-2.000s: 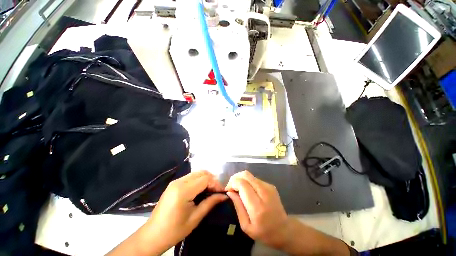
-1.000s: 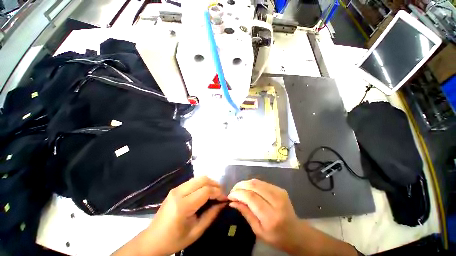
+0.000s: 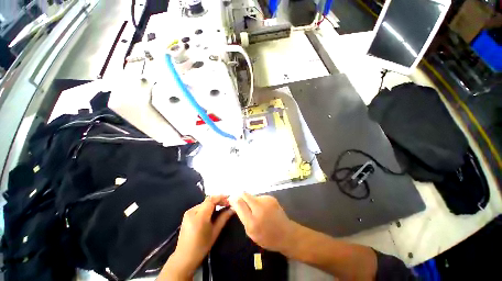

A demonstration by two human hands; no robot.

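A black bag piece point(image 3: 242, 249) with a small pale yellow label hangs below my hands at the bottom centre. My left hand point(image 3: 201, 230) pinches its top edge from the left. My right hand point(image 3: 263, 219) pinches it from the right, with fingertips close to the left ones. The pinched end is small, partly hidden by the fingers and washed out by bright light. The white sewing machine head point(image 3: 192, 90) with a blue hose point(image 3: 190, 97) stands just beyond. The needle area is overexposed.
A heap of black zippered pieces point(image 3: 132, 192) lies left. A yellow-edged plate point(image 3: 292, 142) is right of the needle area. A coiled black cable point(image 3: 352, 189) lies on the dark plate point(image 3: 325, 121). A separate black bundle point(image 3: 421, 129) lies right, below a white-framed tablet point(image 3: 407, 27).
The view has turned and tilted, so the machine head appears further left. Both hands keep pinching the black piece and now appear closer to the bright needle area.
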